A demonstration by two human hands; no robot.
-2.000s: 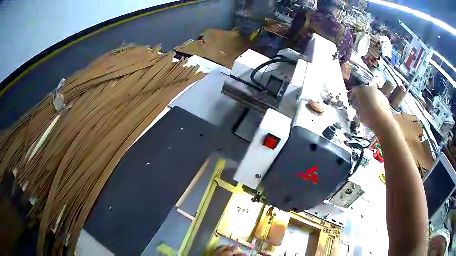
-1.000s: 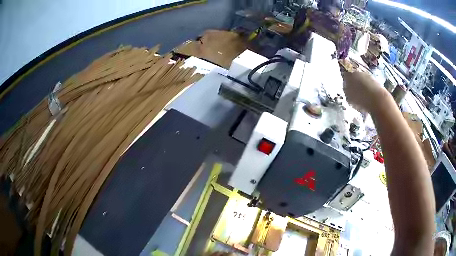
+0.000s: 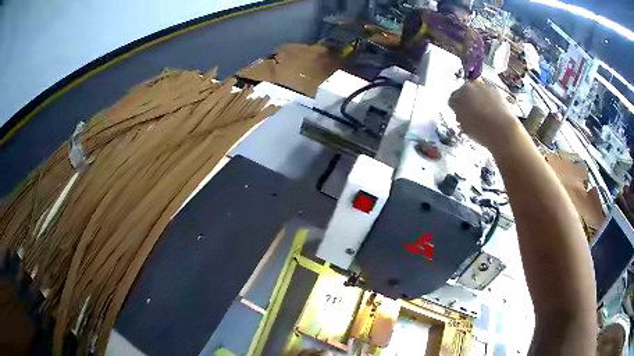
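Note:
The pattern sewing machine head [image 3: 420,233] has a white arm, a dark grey cover with a red logo and a red switch. My bare right hand [image 3: 480,111] is over the rear part of the white arm, fingers bent and mostly hidden; whether they hold anything cannot be told. The yellow-edged clamp frame [image 3: 332,299] lies lit under the head, with handwritten numbers. A small skin-coloured patch at the bottom edge, near the frame, may be a fingertip of my left hand; it is cut off.
A strap pile [image 3: 132,181] of long brown strips covers the left side, beside a black mat [image 3: 208,229]. Brown thread cones [image 3: 549,127] stand behind on the right. A touchscreen [image 3: 615,250] is at the right edge. A person [image 3: 445,35] is beyond the machine.
My right hand has moved left and slightly up in the picture, farther over the machine arm. The skin-coloured patch at the bottom edge shows less than two seconds ago.

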